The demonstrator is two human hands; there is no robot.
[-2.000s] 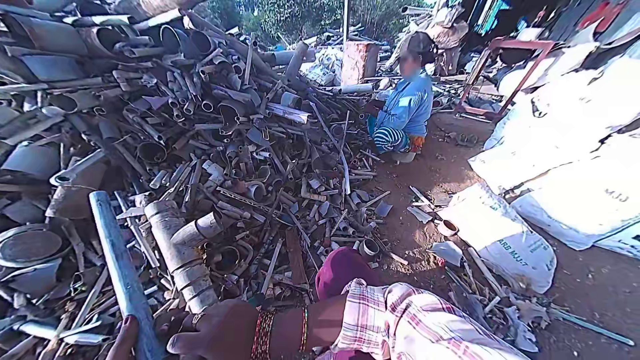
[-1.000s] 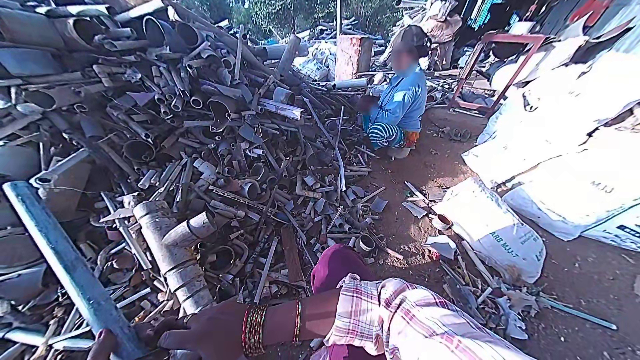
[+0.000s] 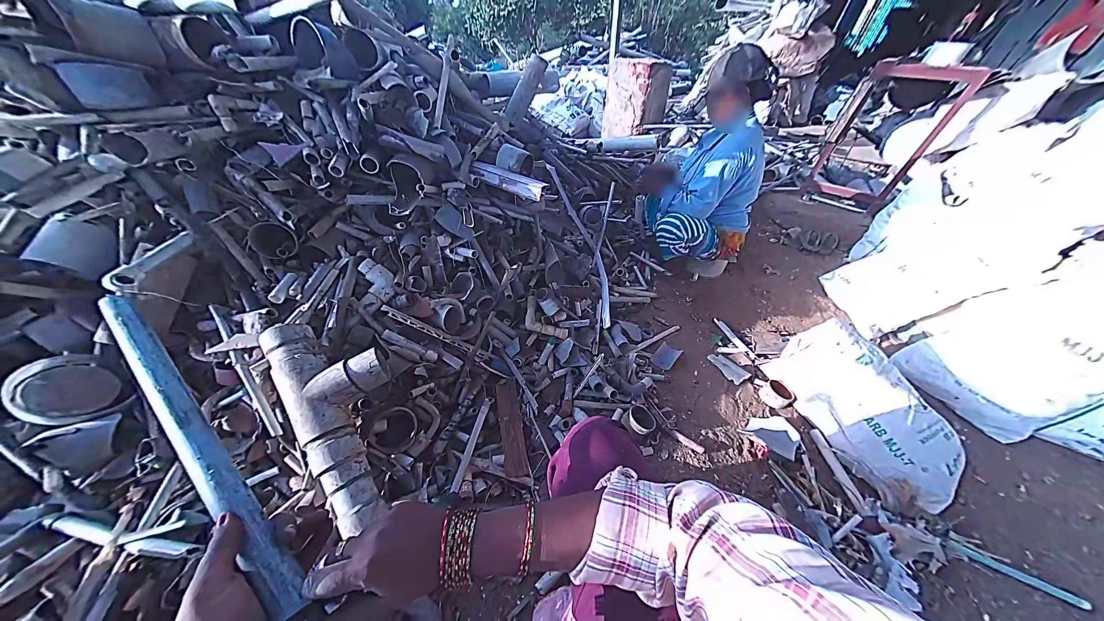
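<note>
A grey plastic pipe (image 3: 194, 431) slants up and to the left from the bottom edge. My left hand (image 3: 226, 573) is closed around its lower end, thumb on the near side. My right hand (image 3: 379, 552), with bangles on the wrist and a checked sleeve, reaches in from the right beside the pipe's lower end; its fingers are partly hidden, so its hold cannot be told. Just beyond the right hand lies a branched pipe fitting (image 3: 319, 423) on the heap.
A high heap of scrap pipes (image 3: 414, 224) fills the left and middle. A person (image 3: 707, 185) in a blue shirt squats beside it. White sacks (image 3: 880, 414) lie on the bare soil at the right, near a reddish metal frame (image 3: 931, 78). Scraps are strewn near the sacks.
The pipe's upper end swung left and down, then came back a little to the right and stands steeper now. Both hands remain around its lower end.
</note>
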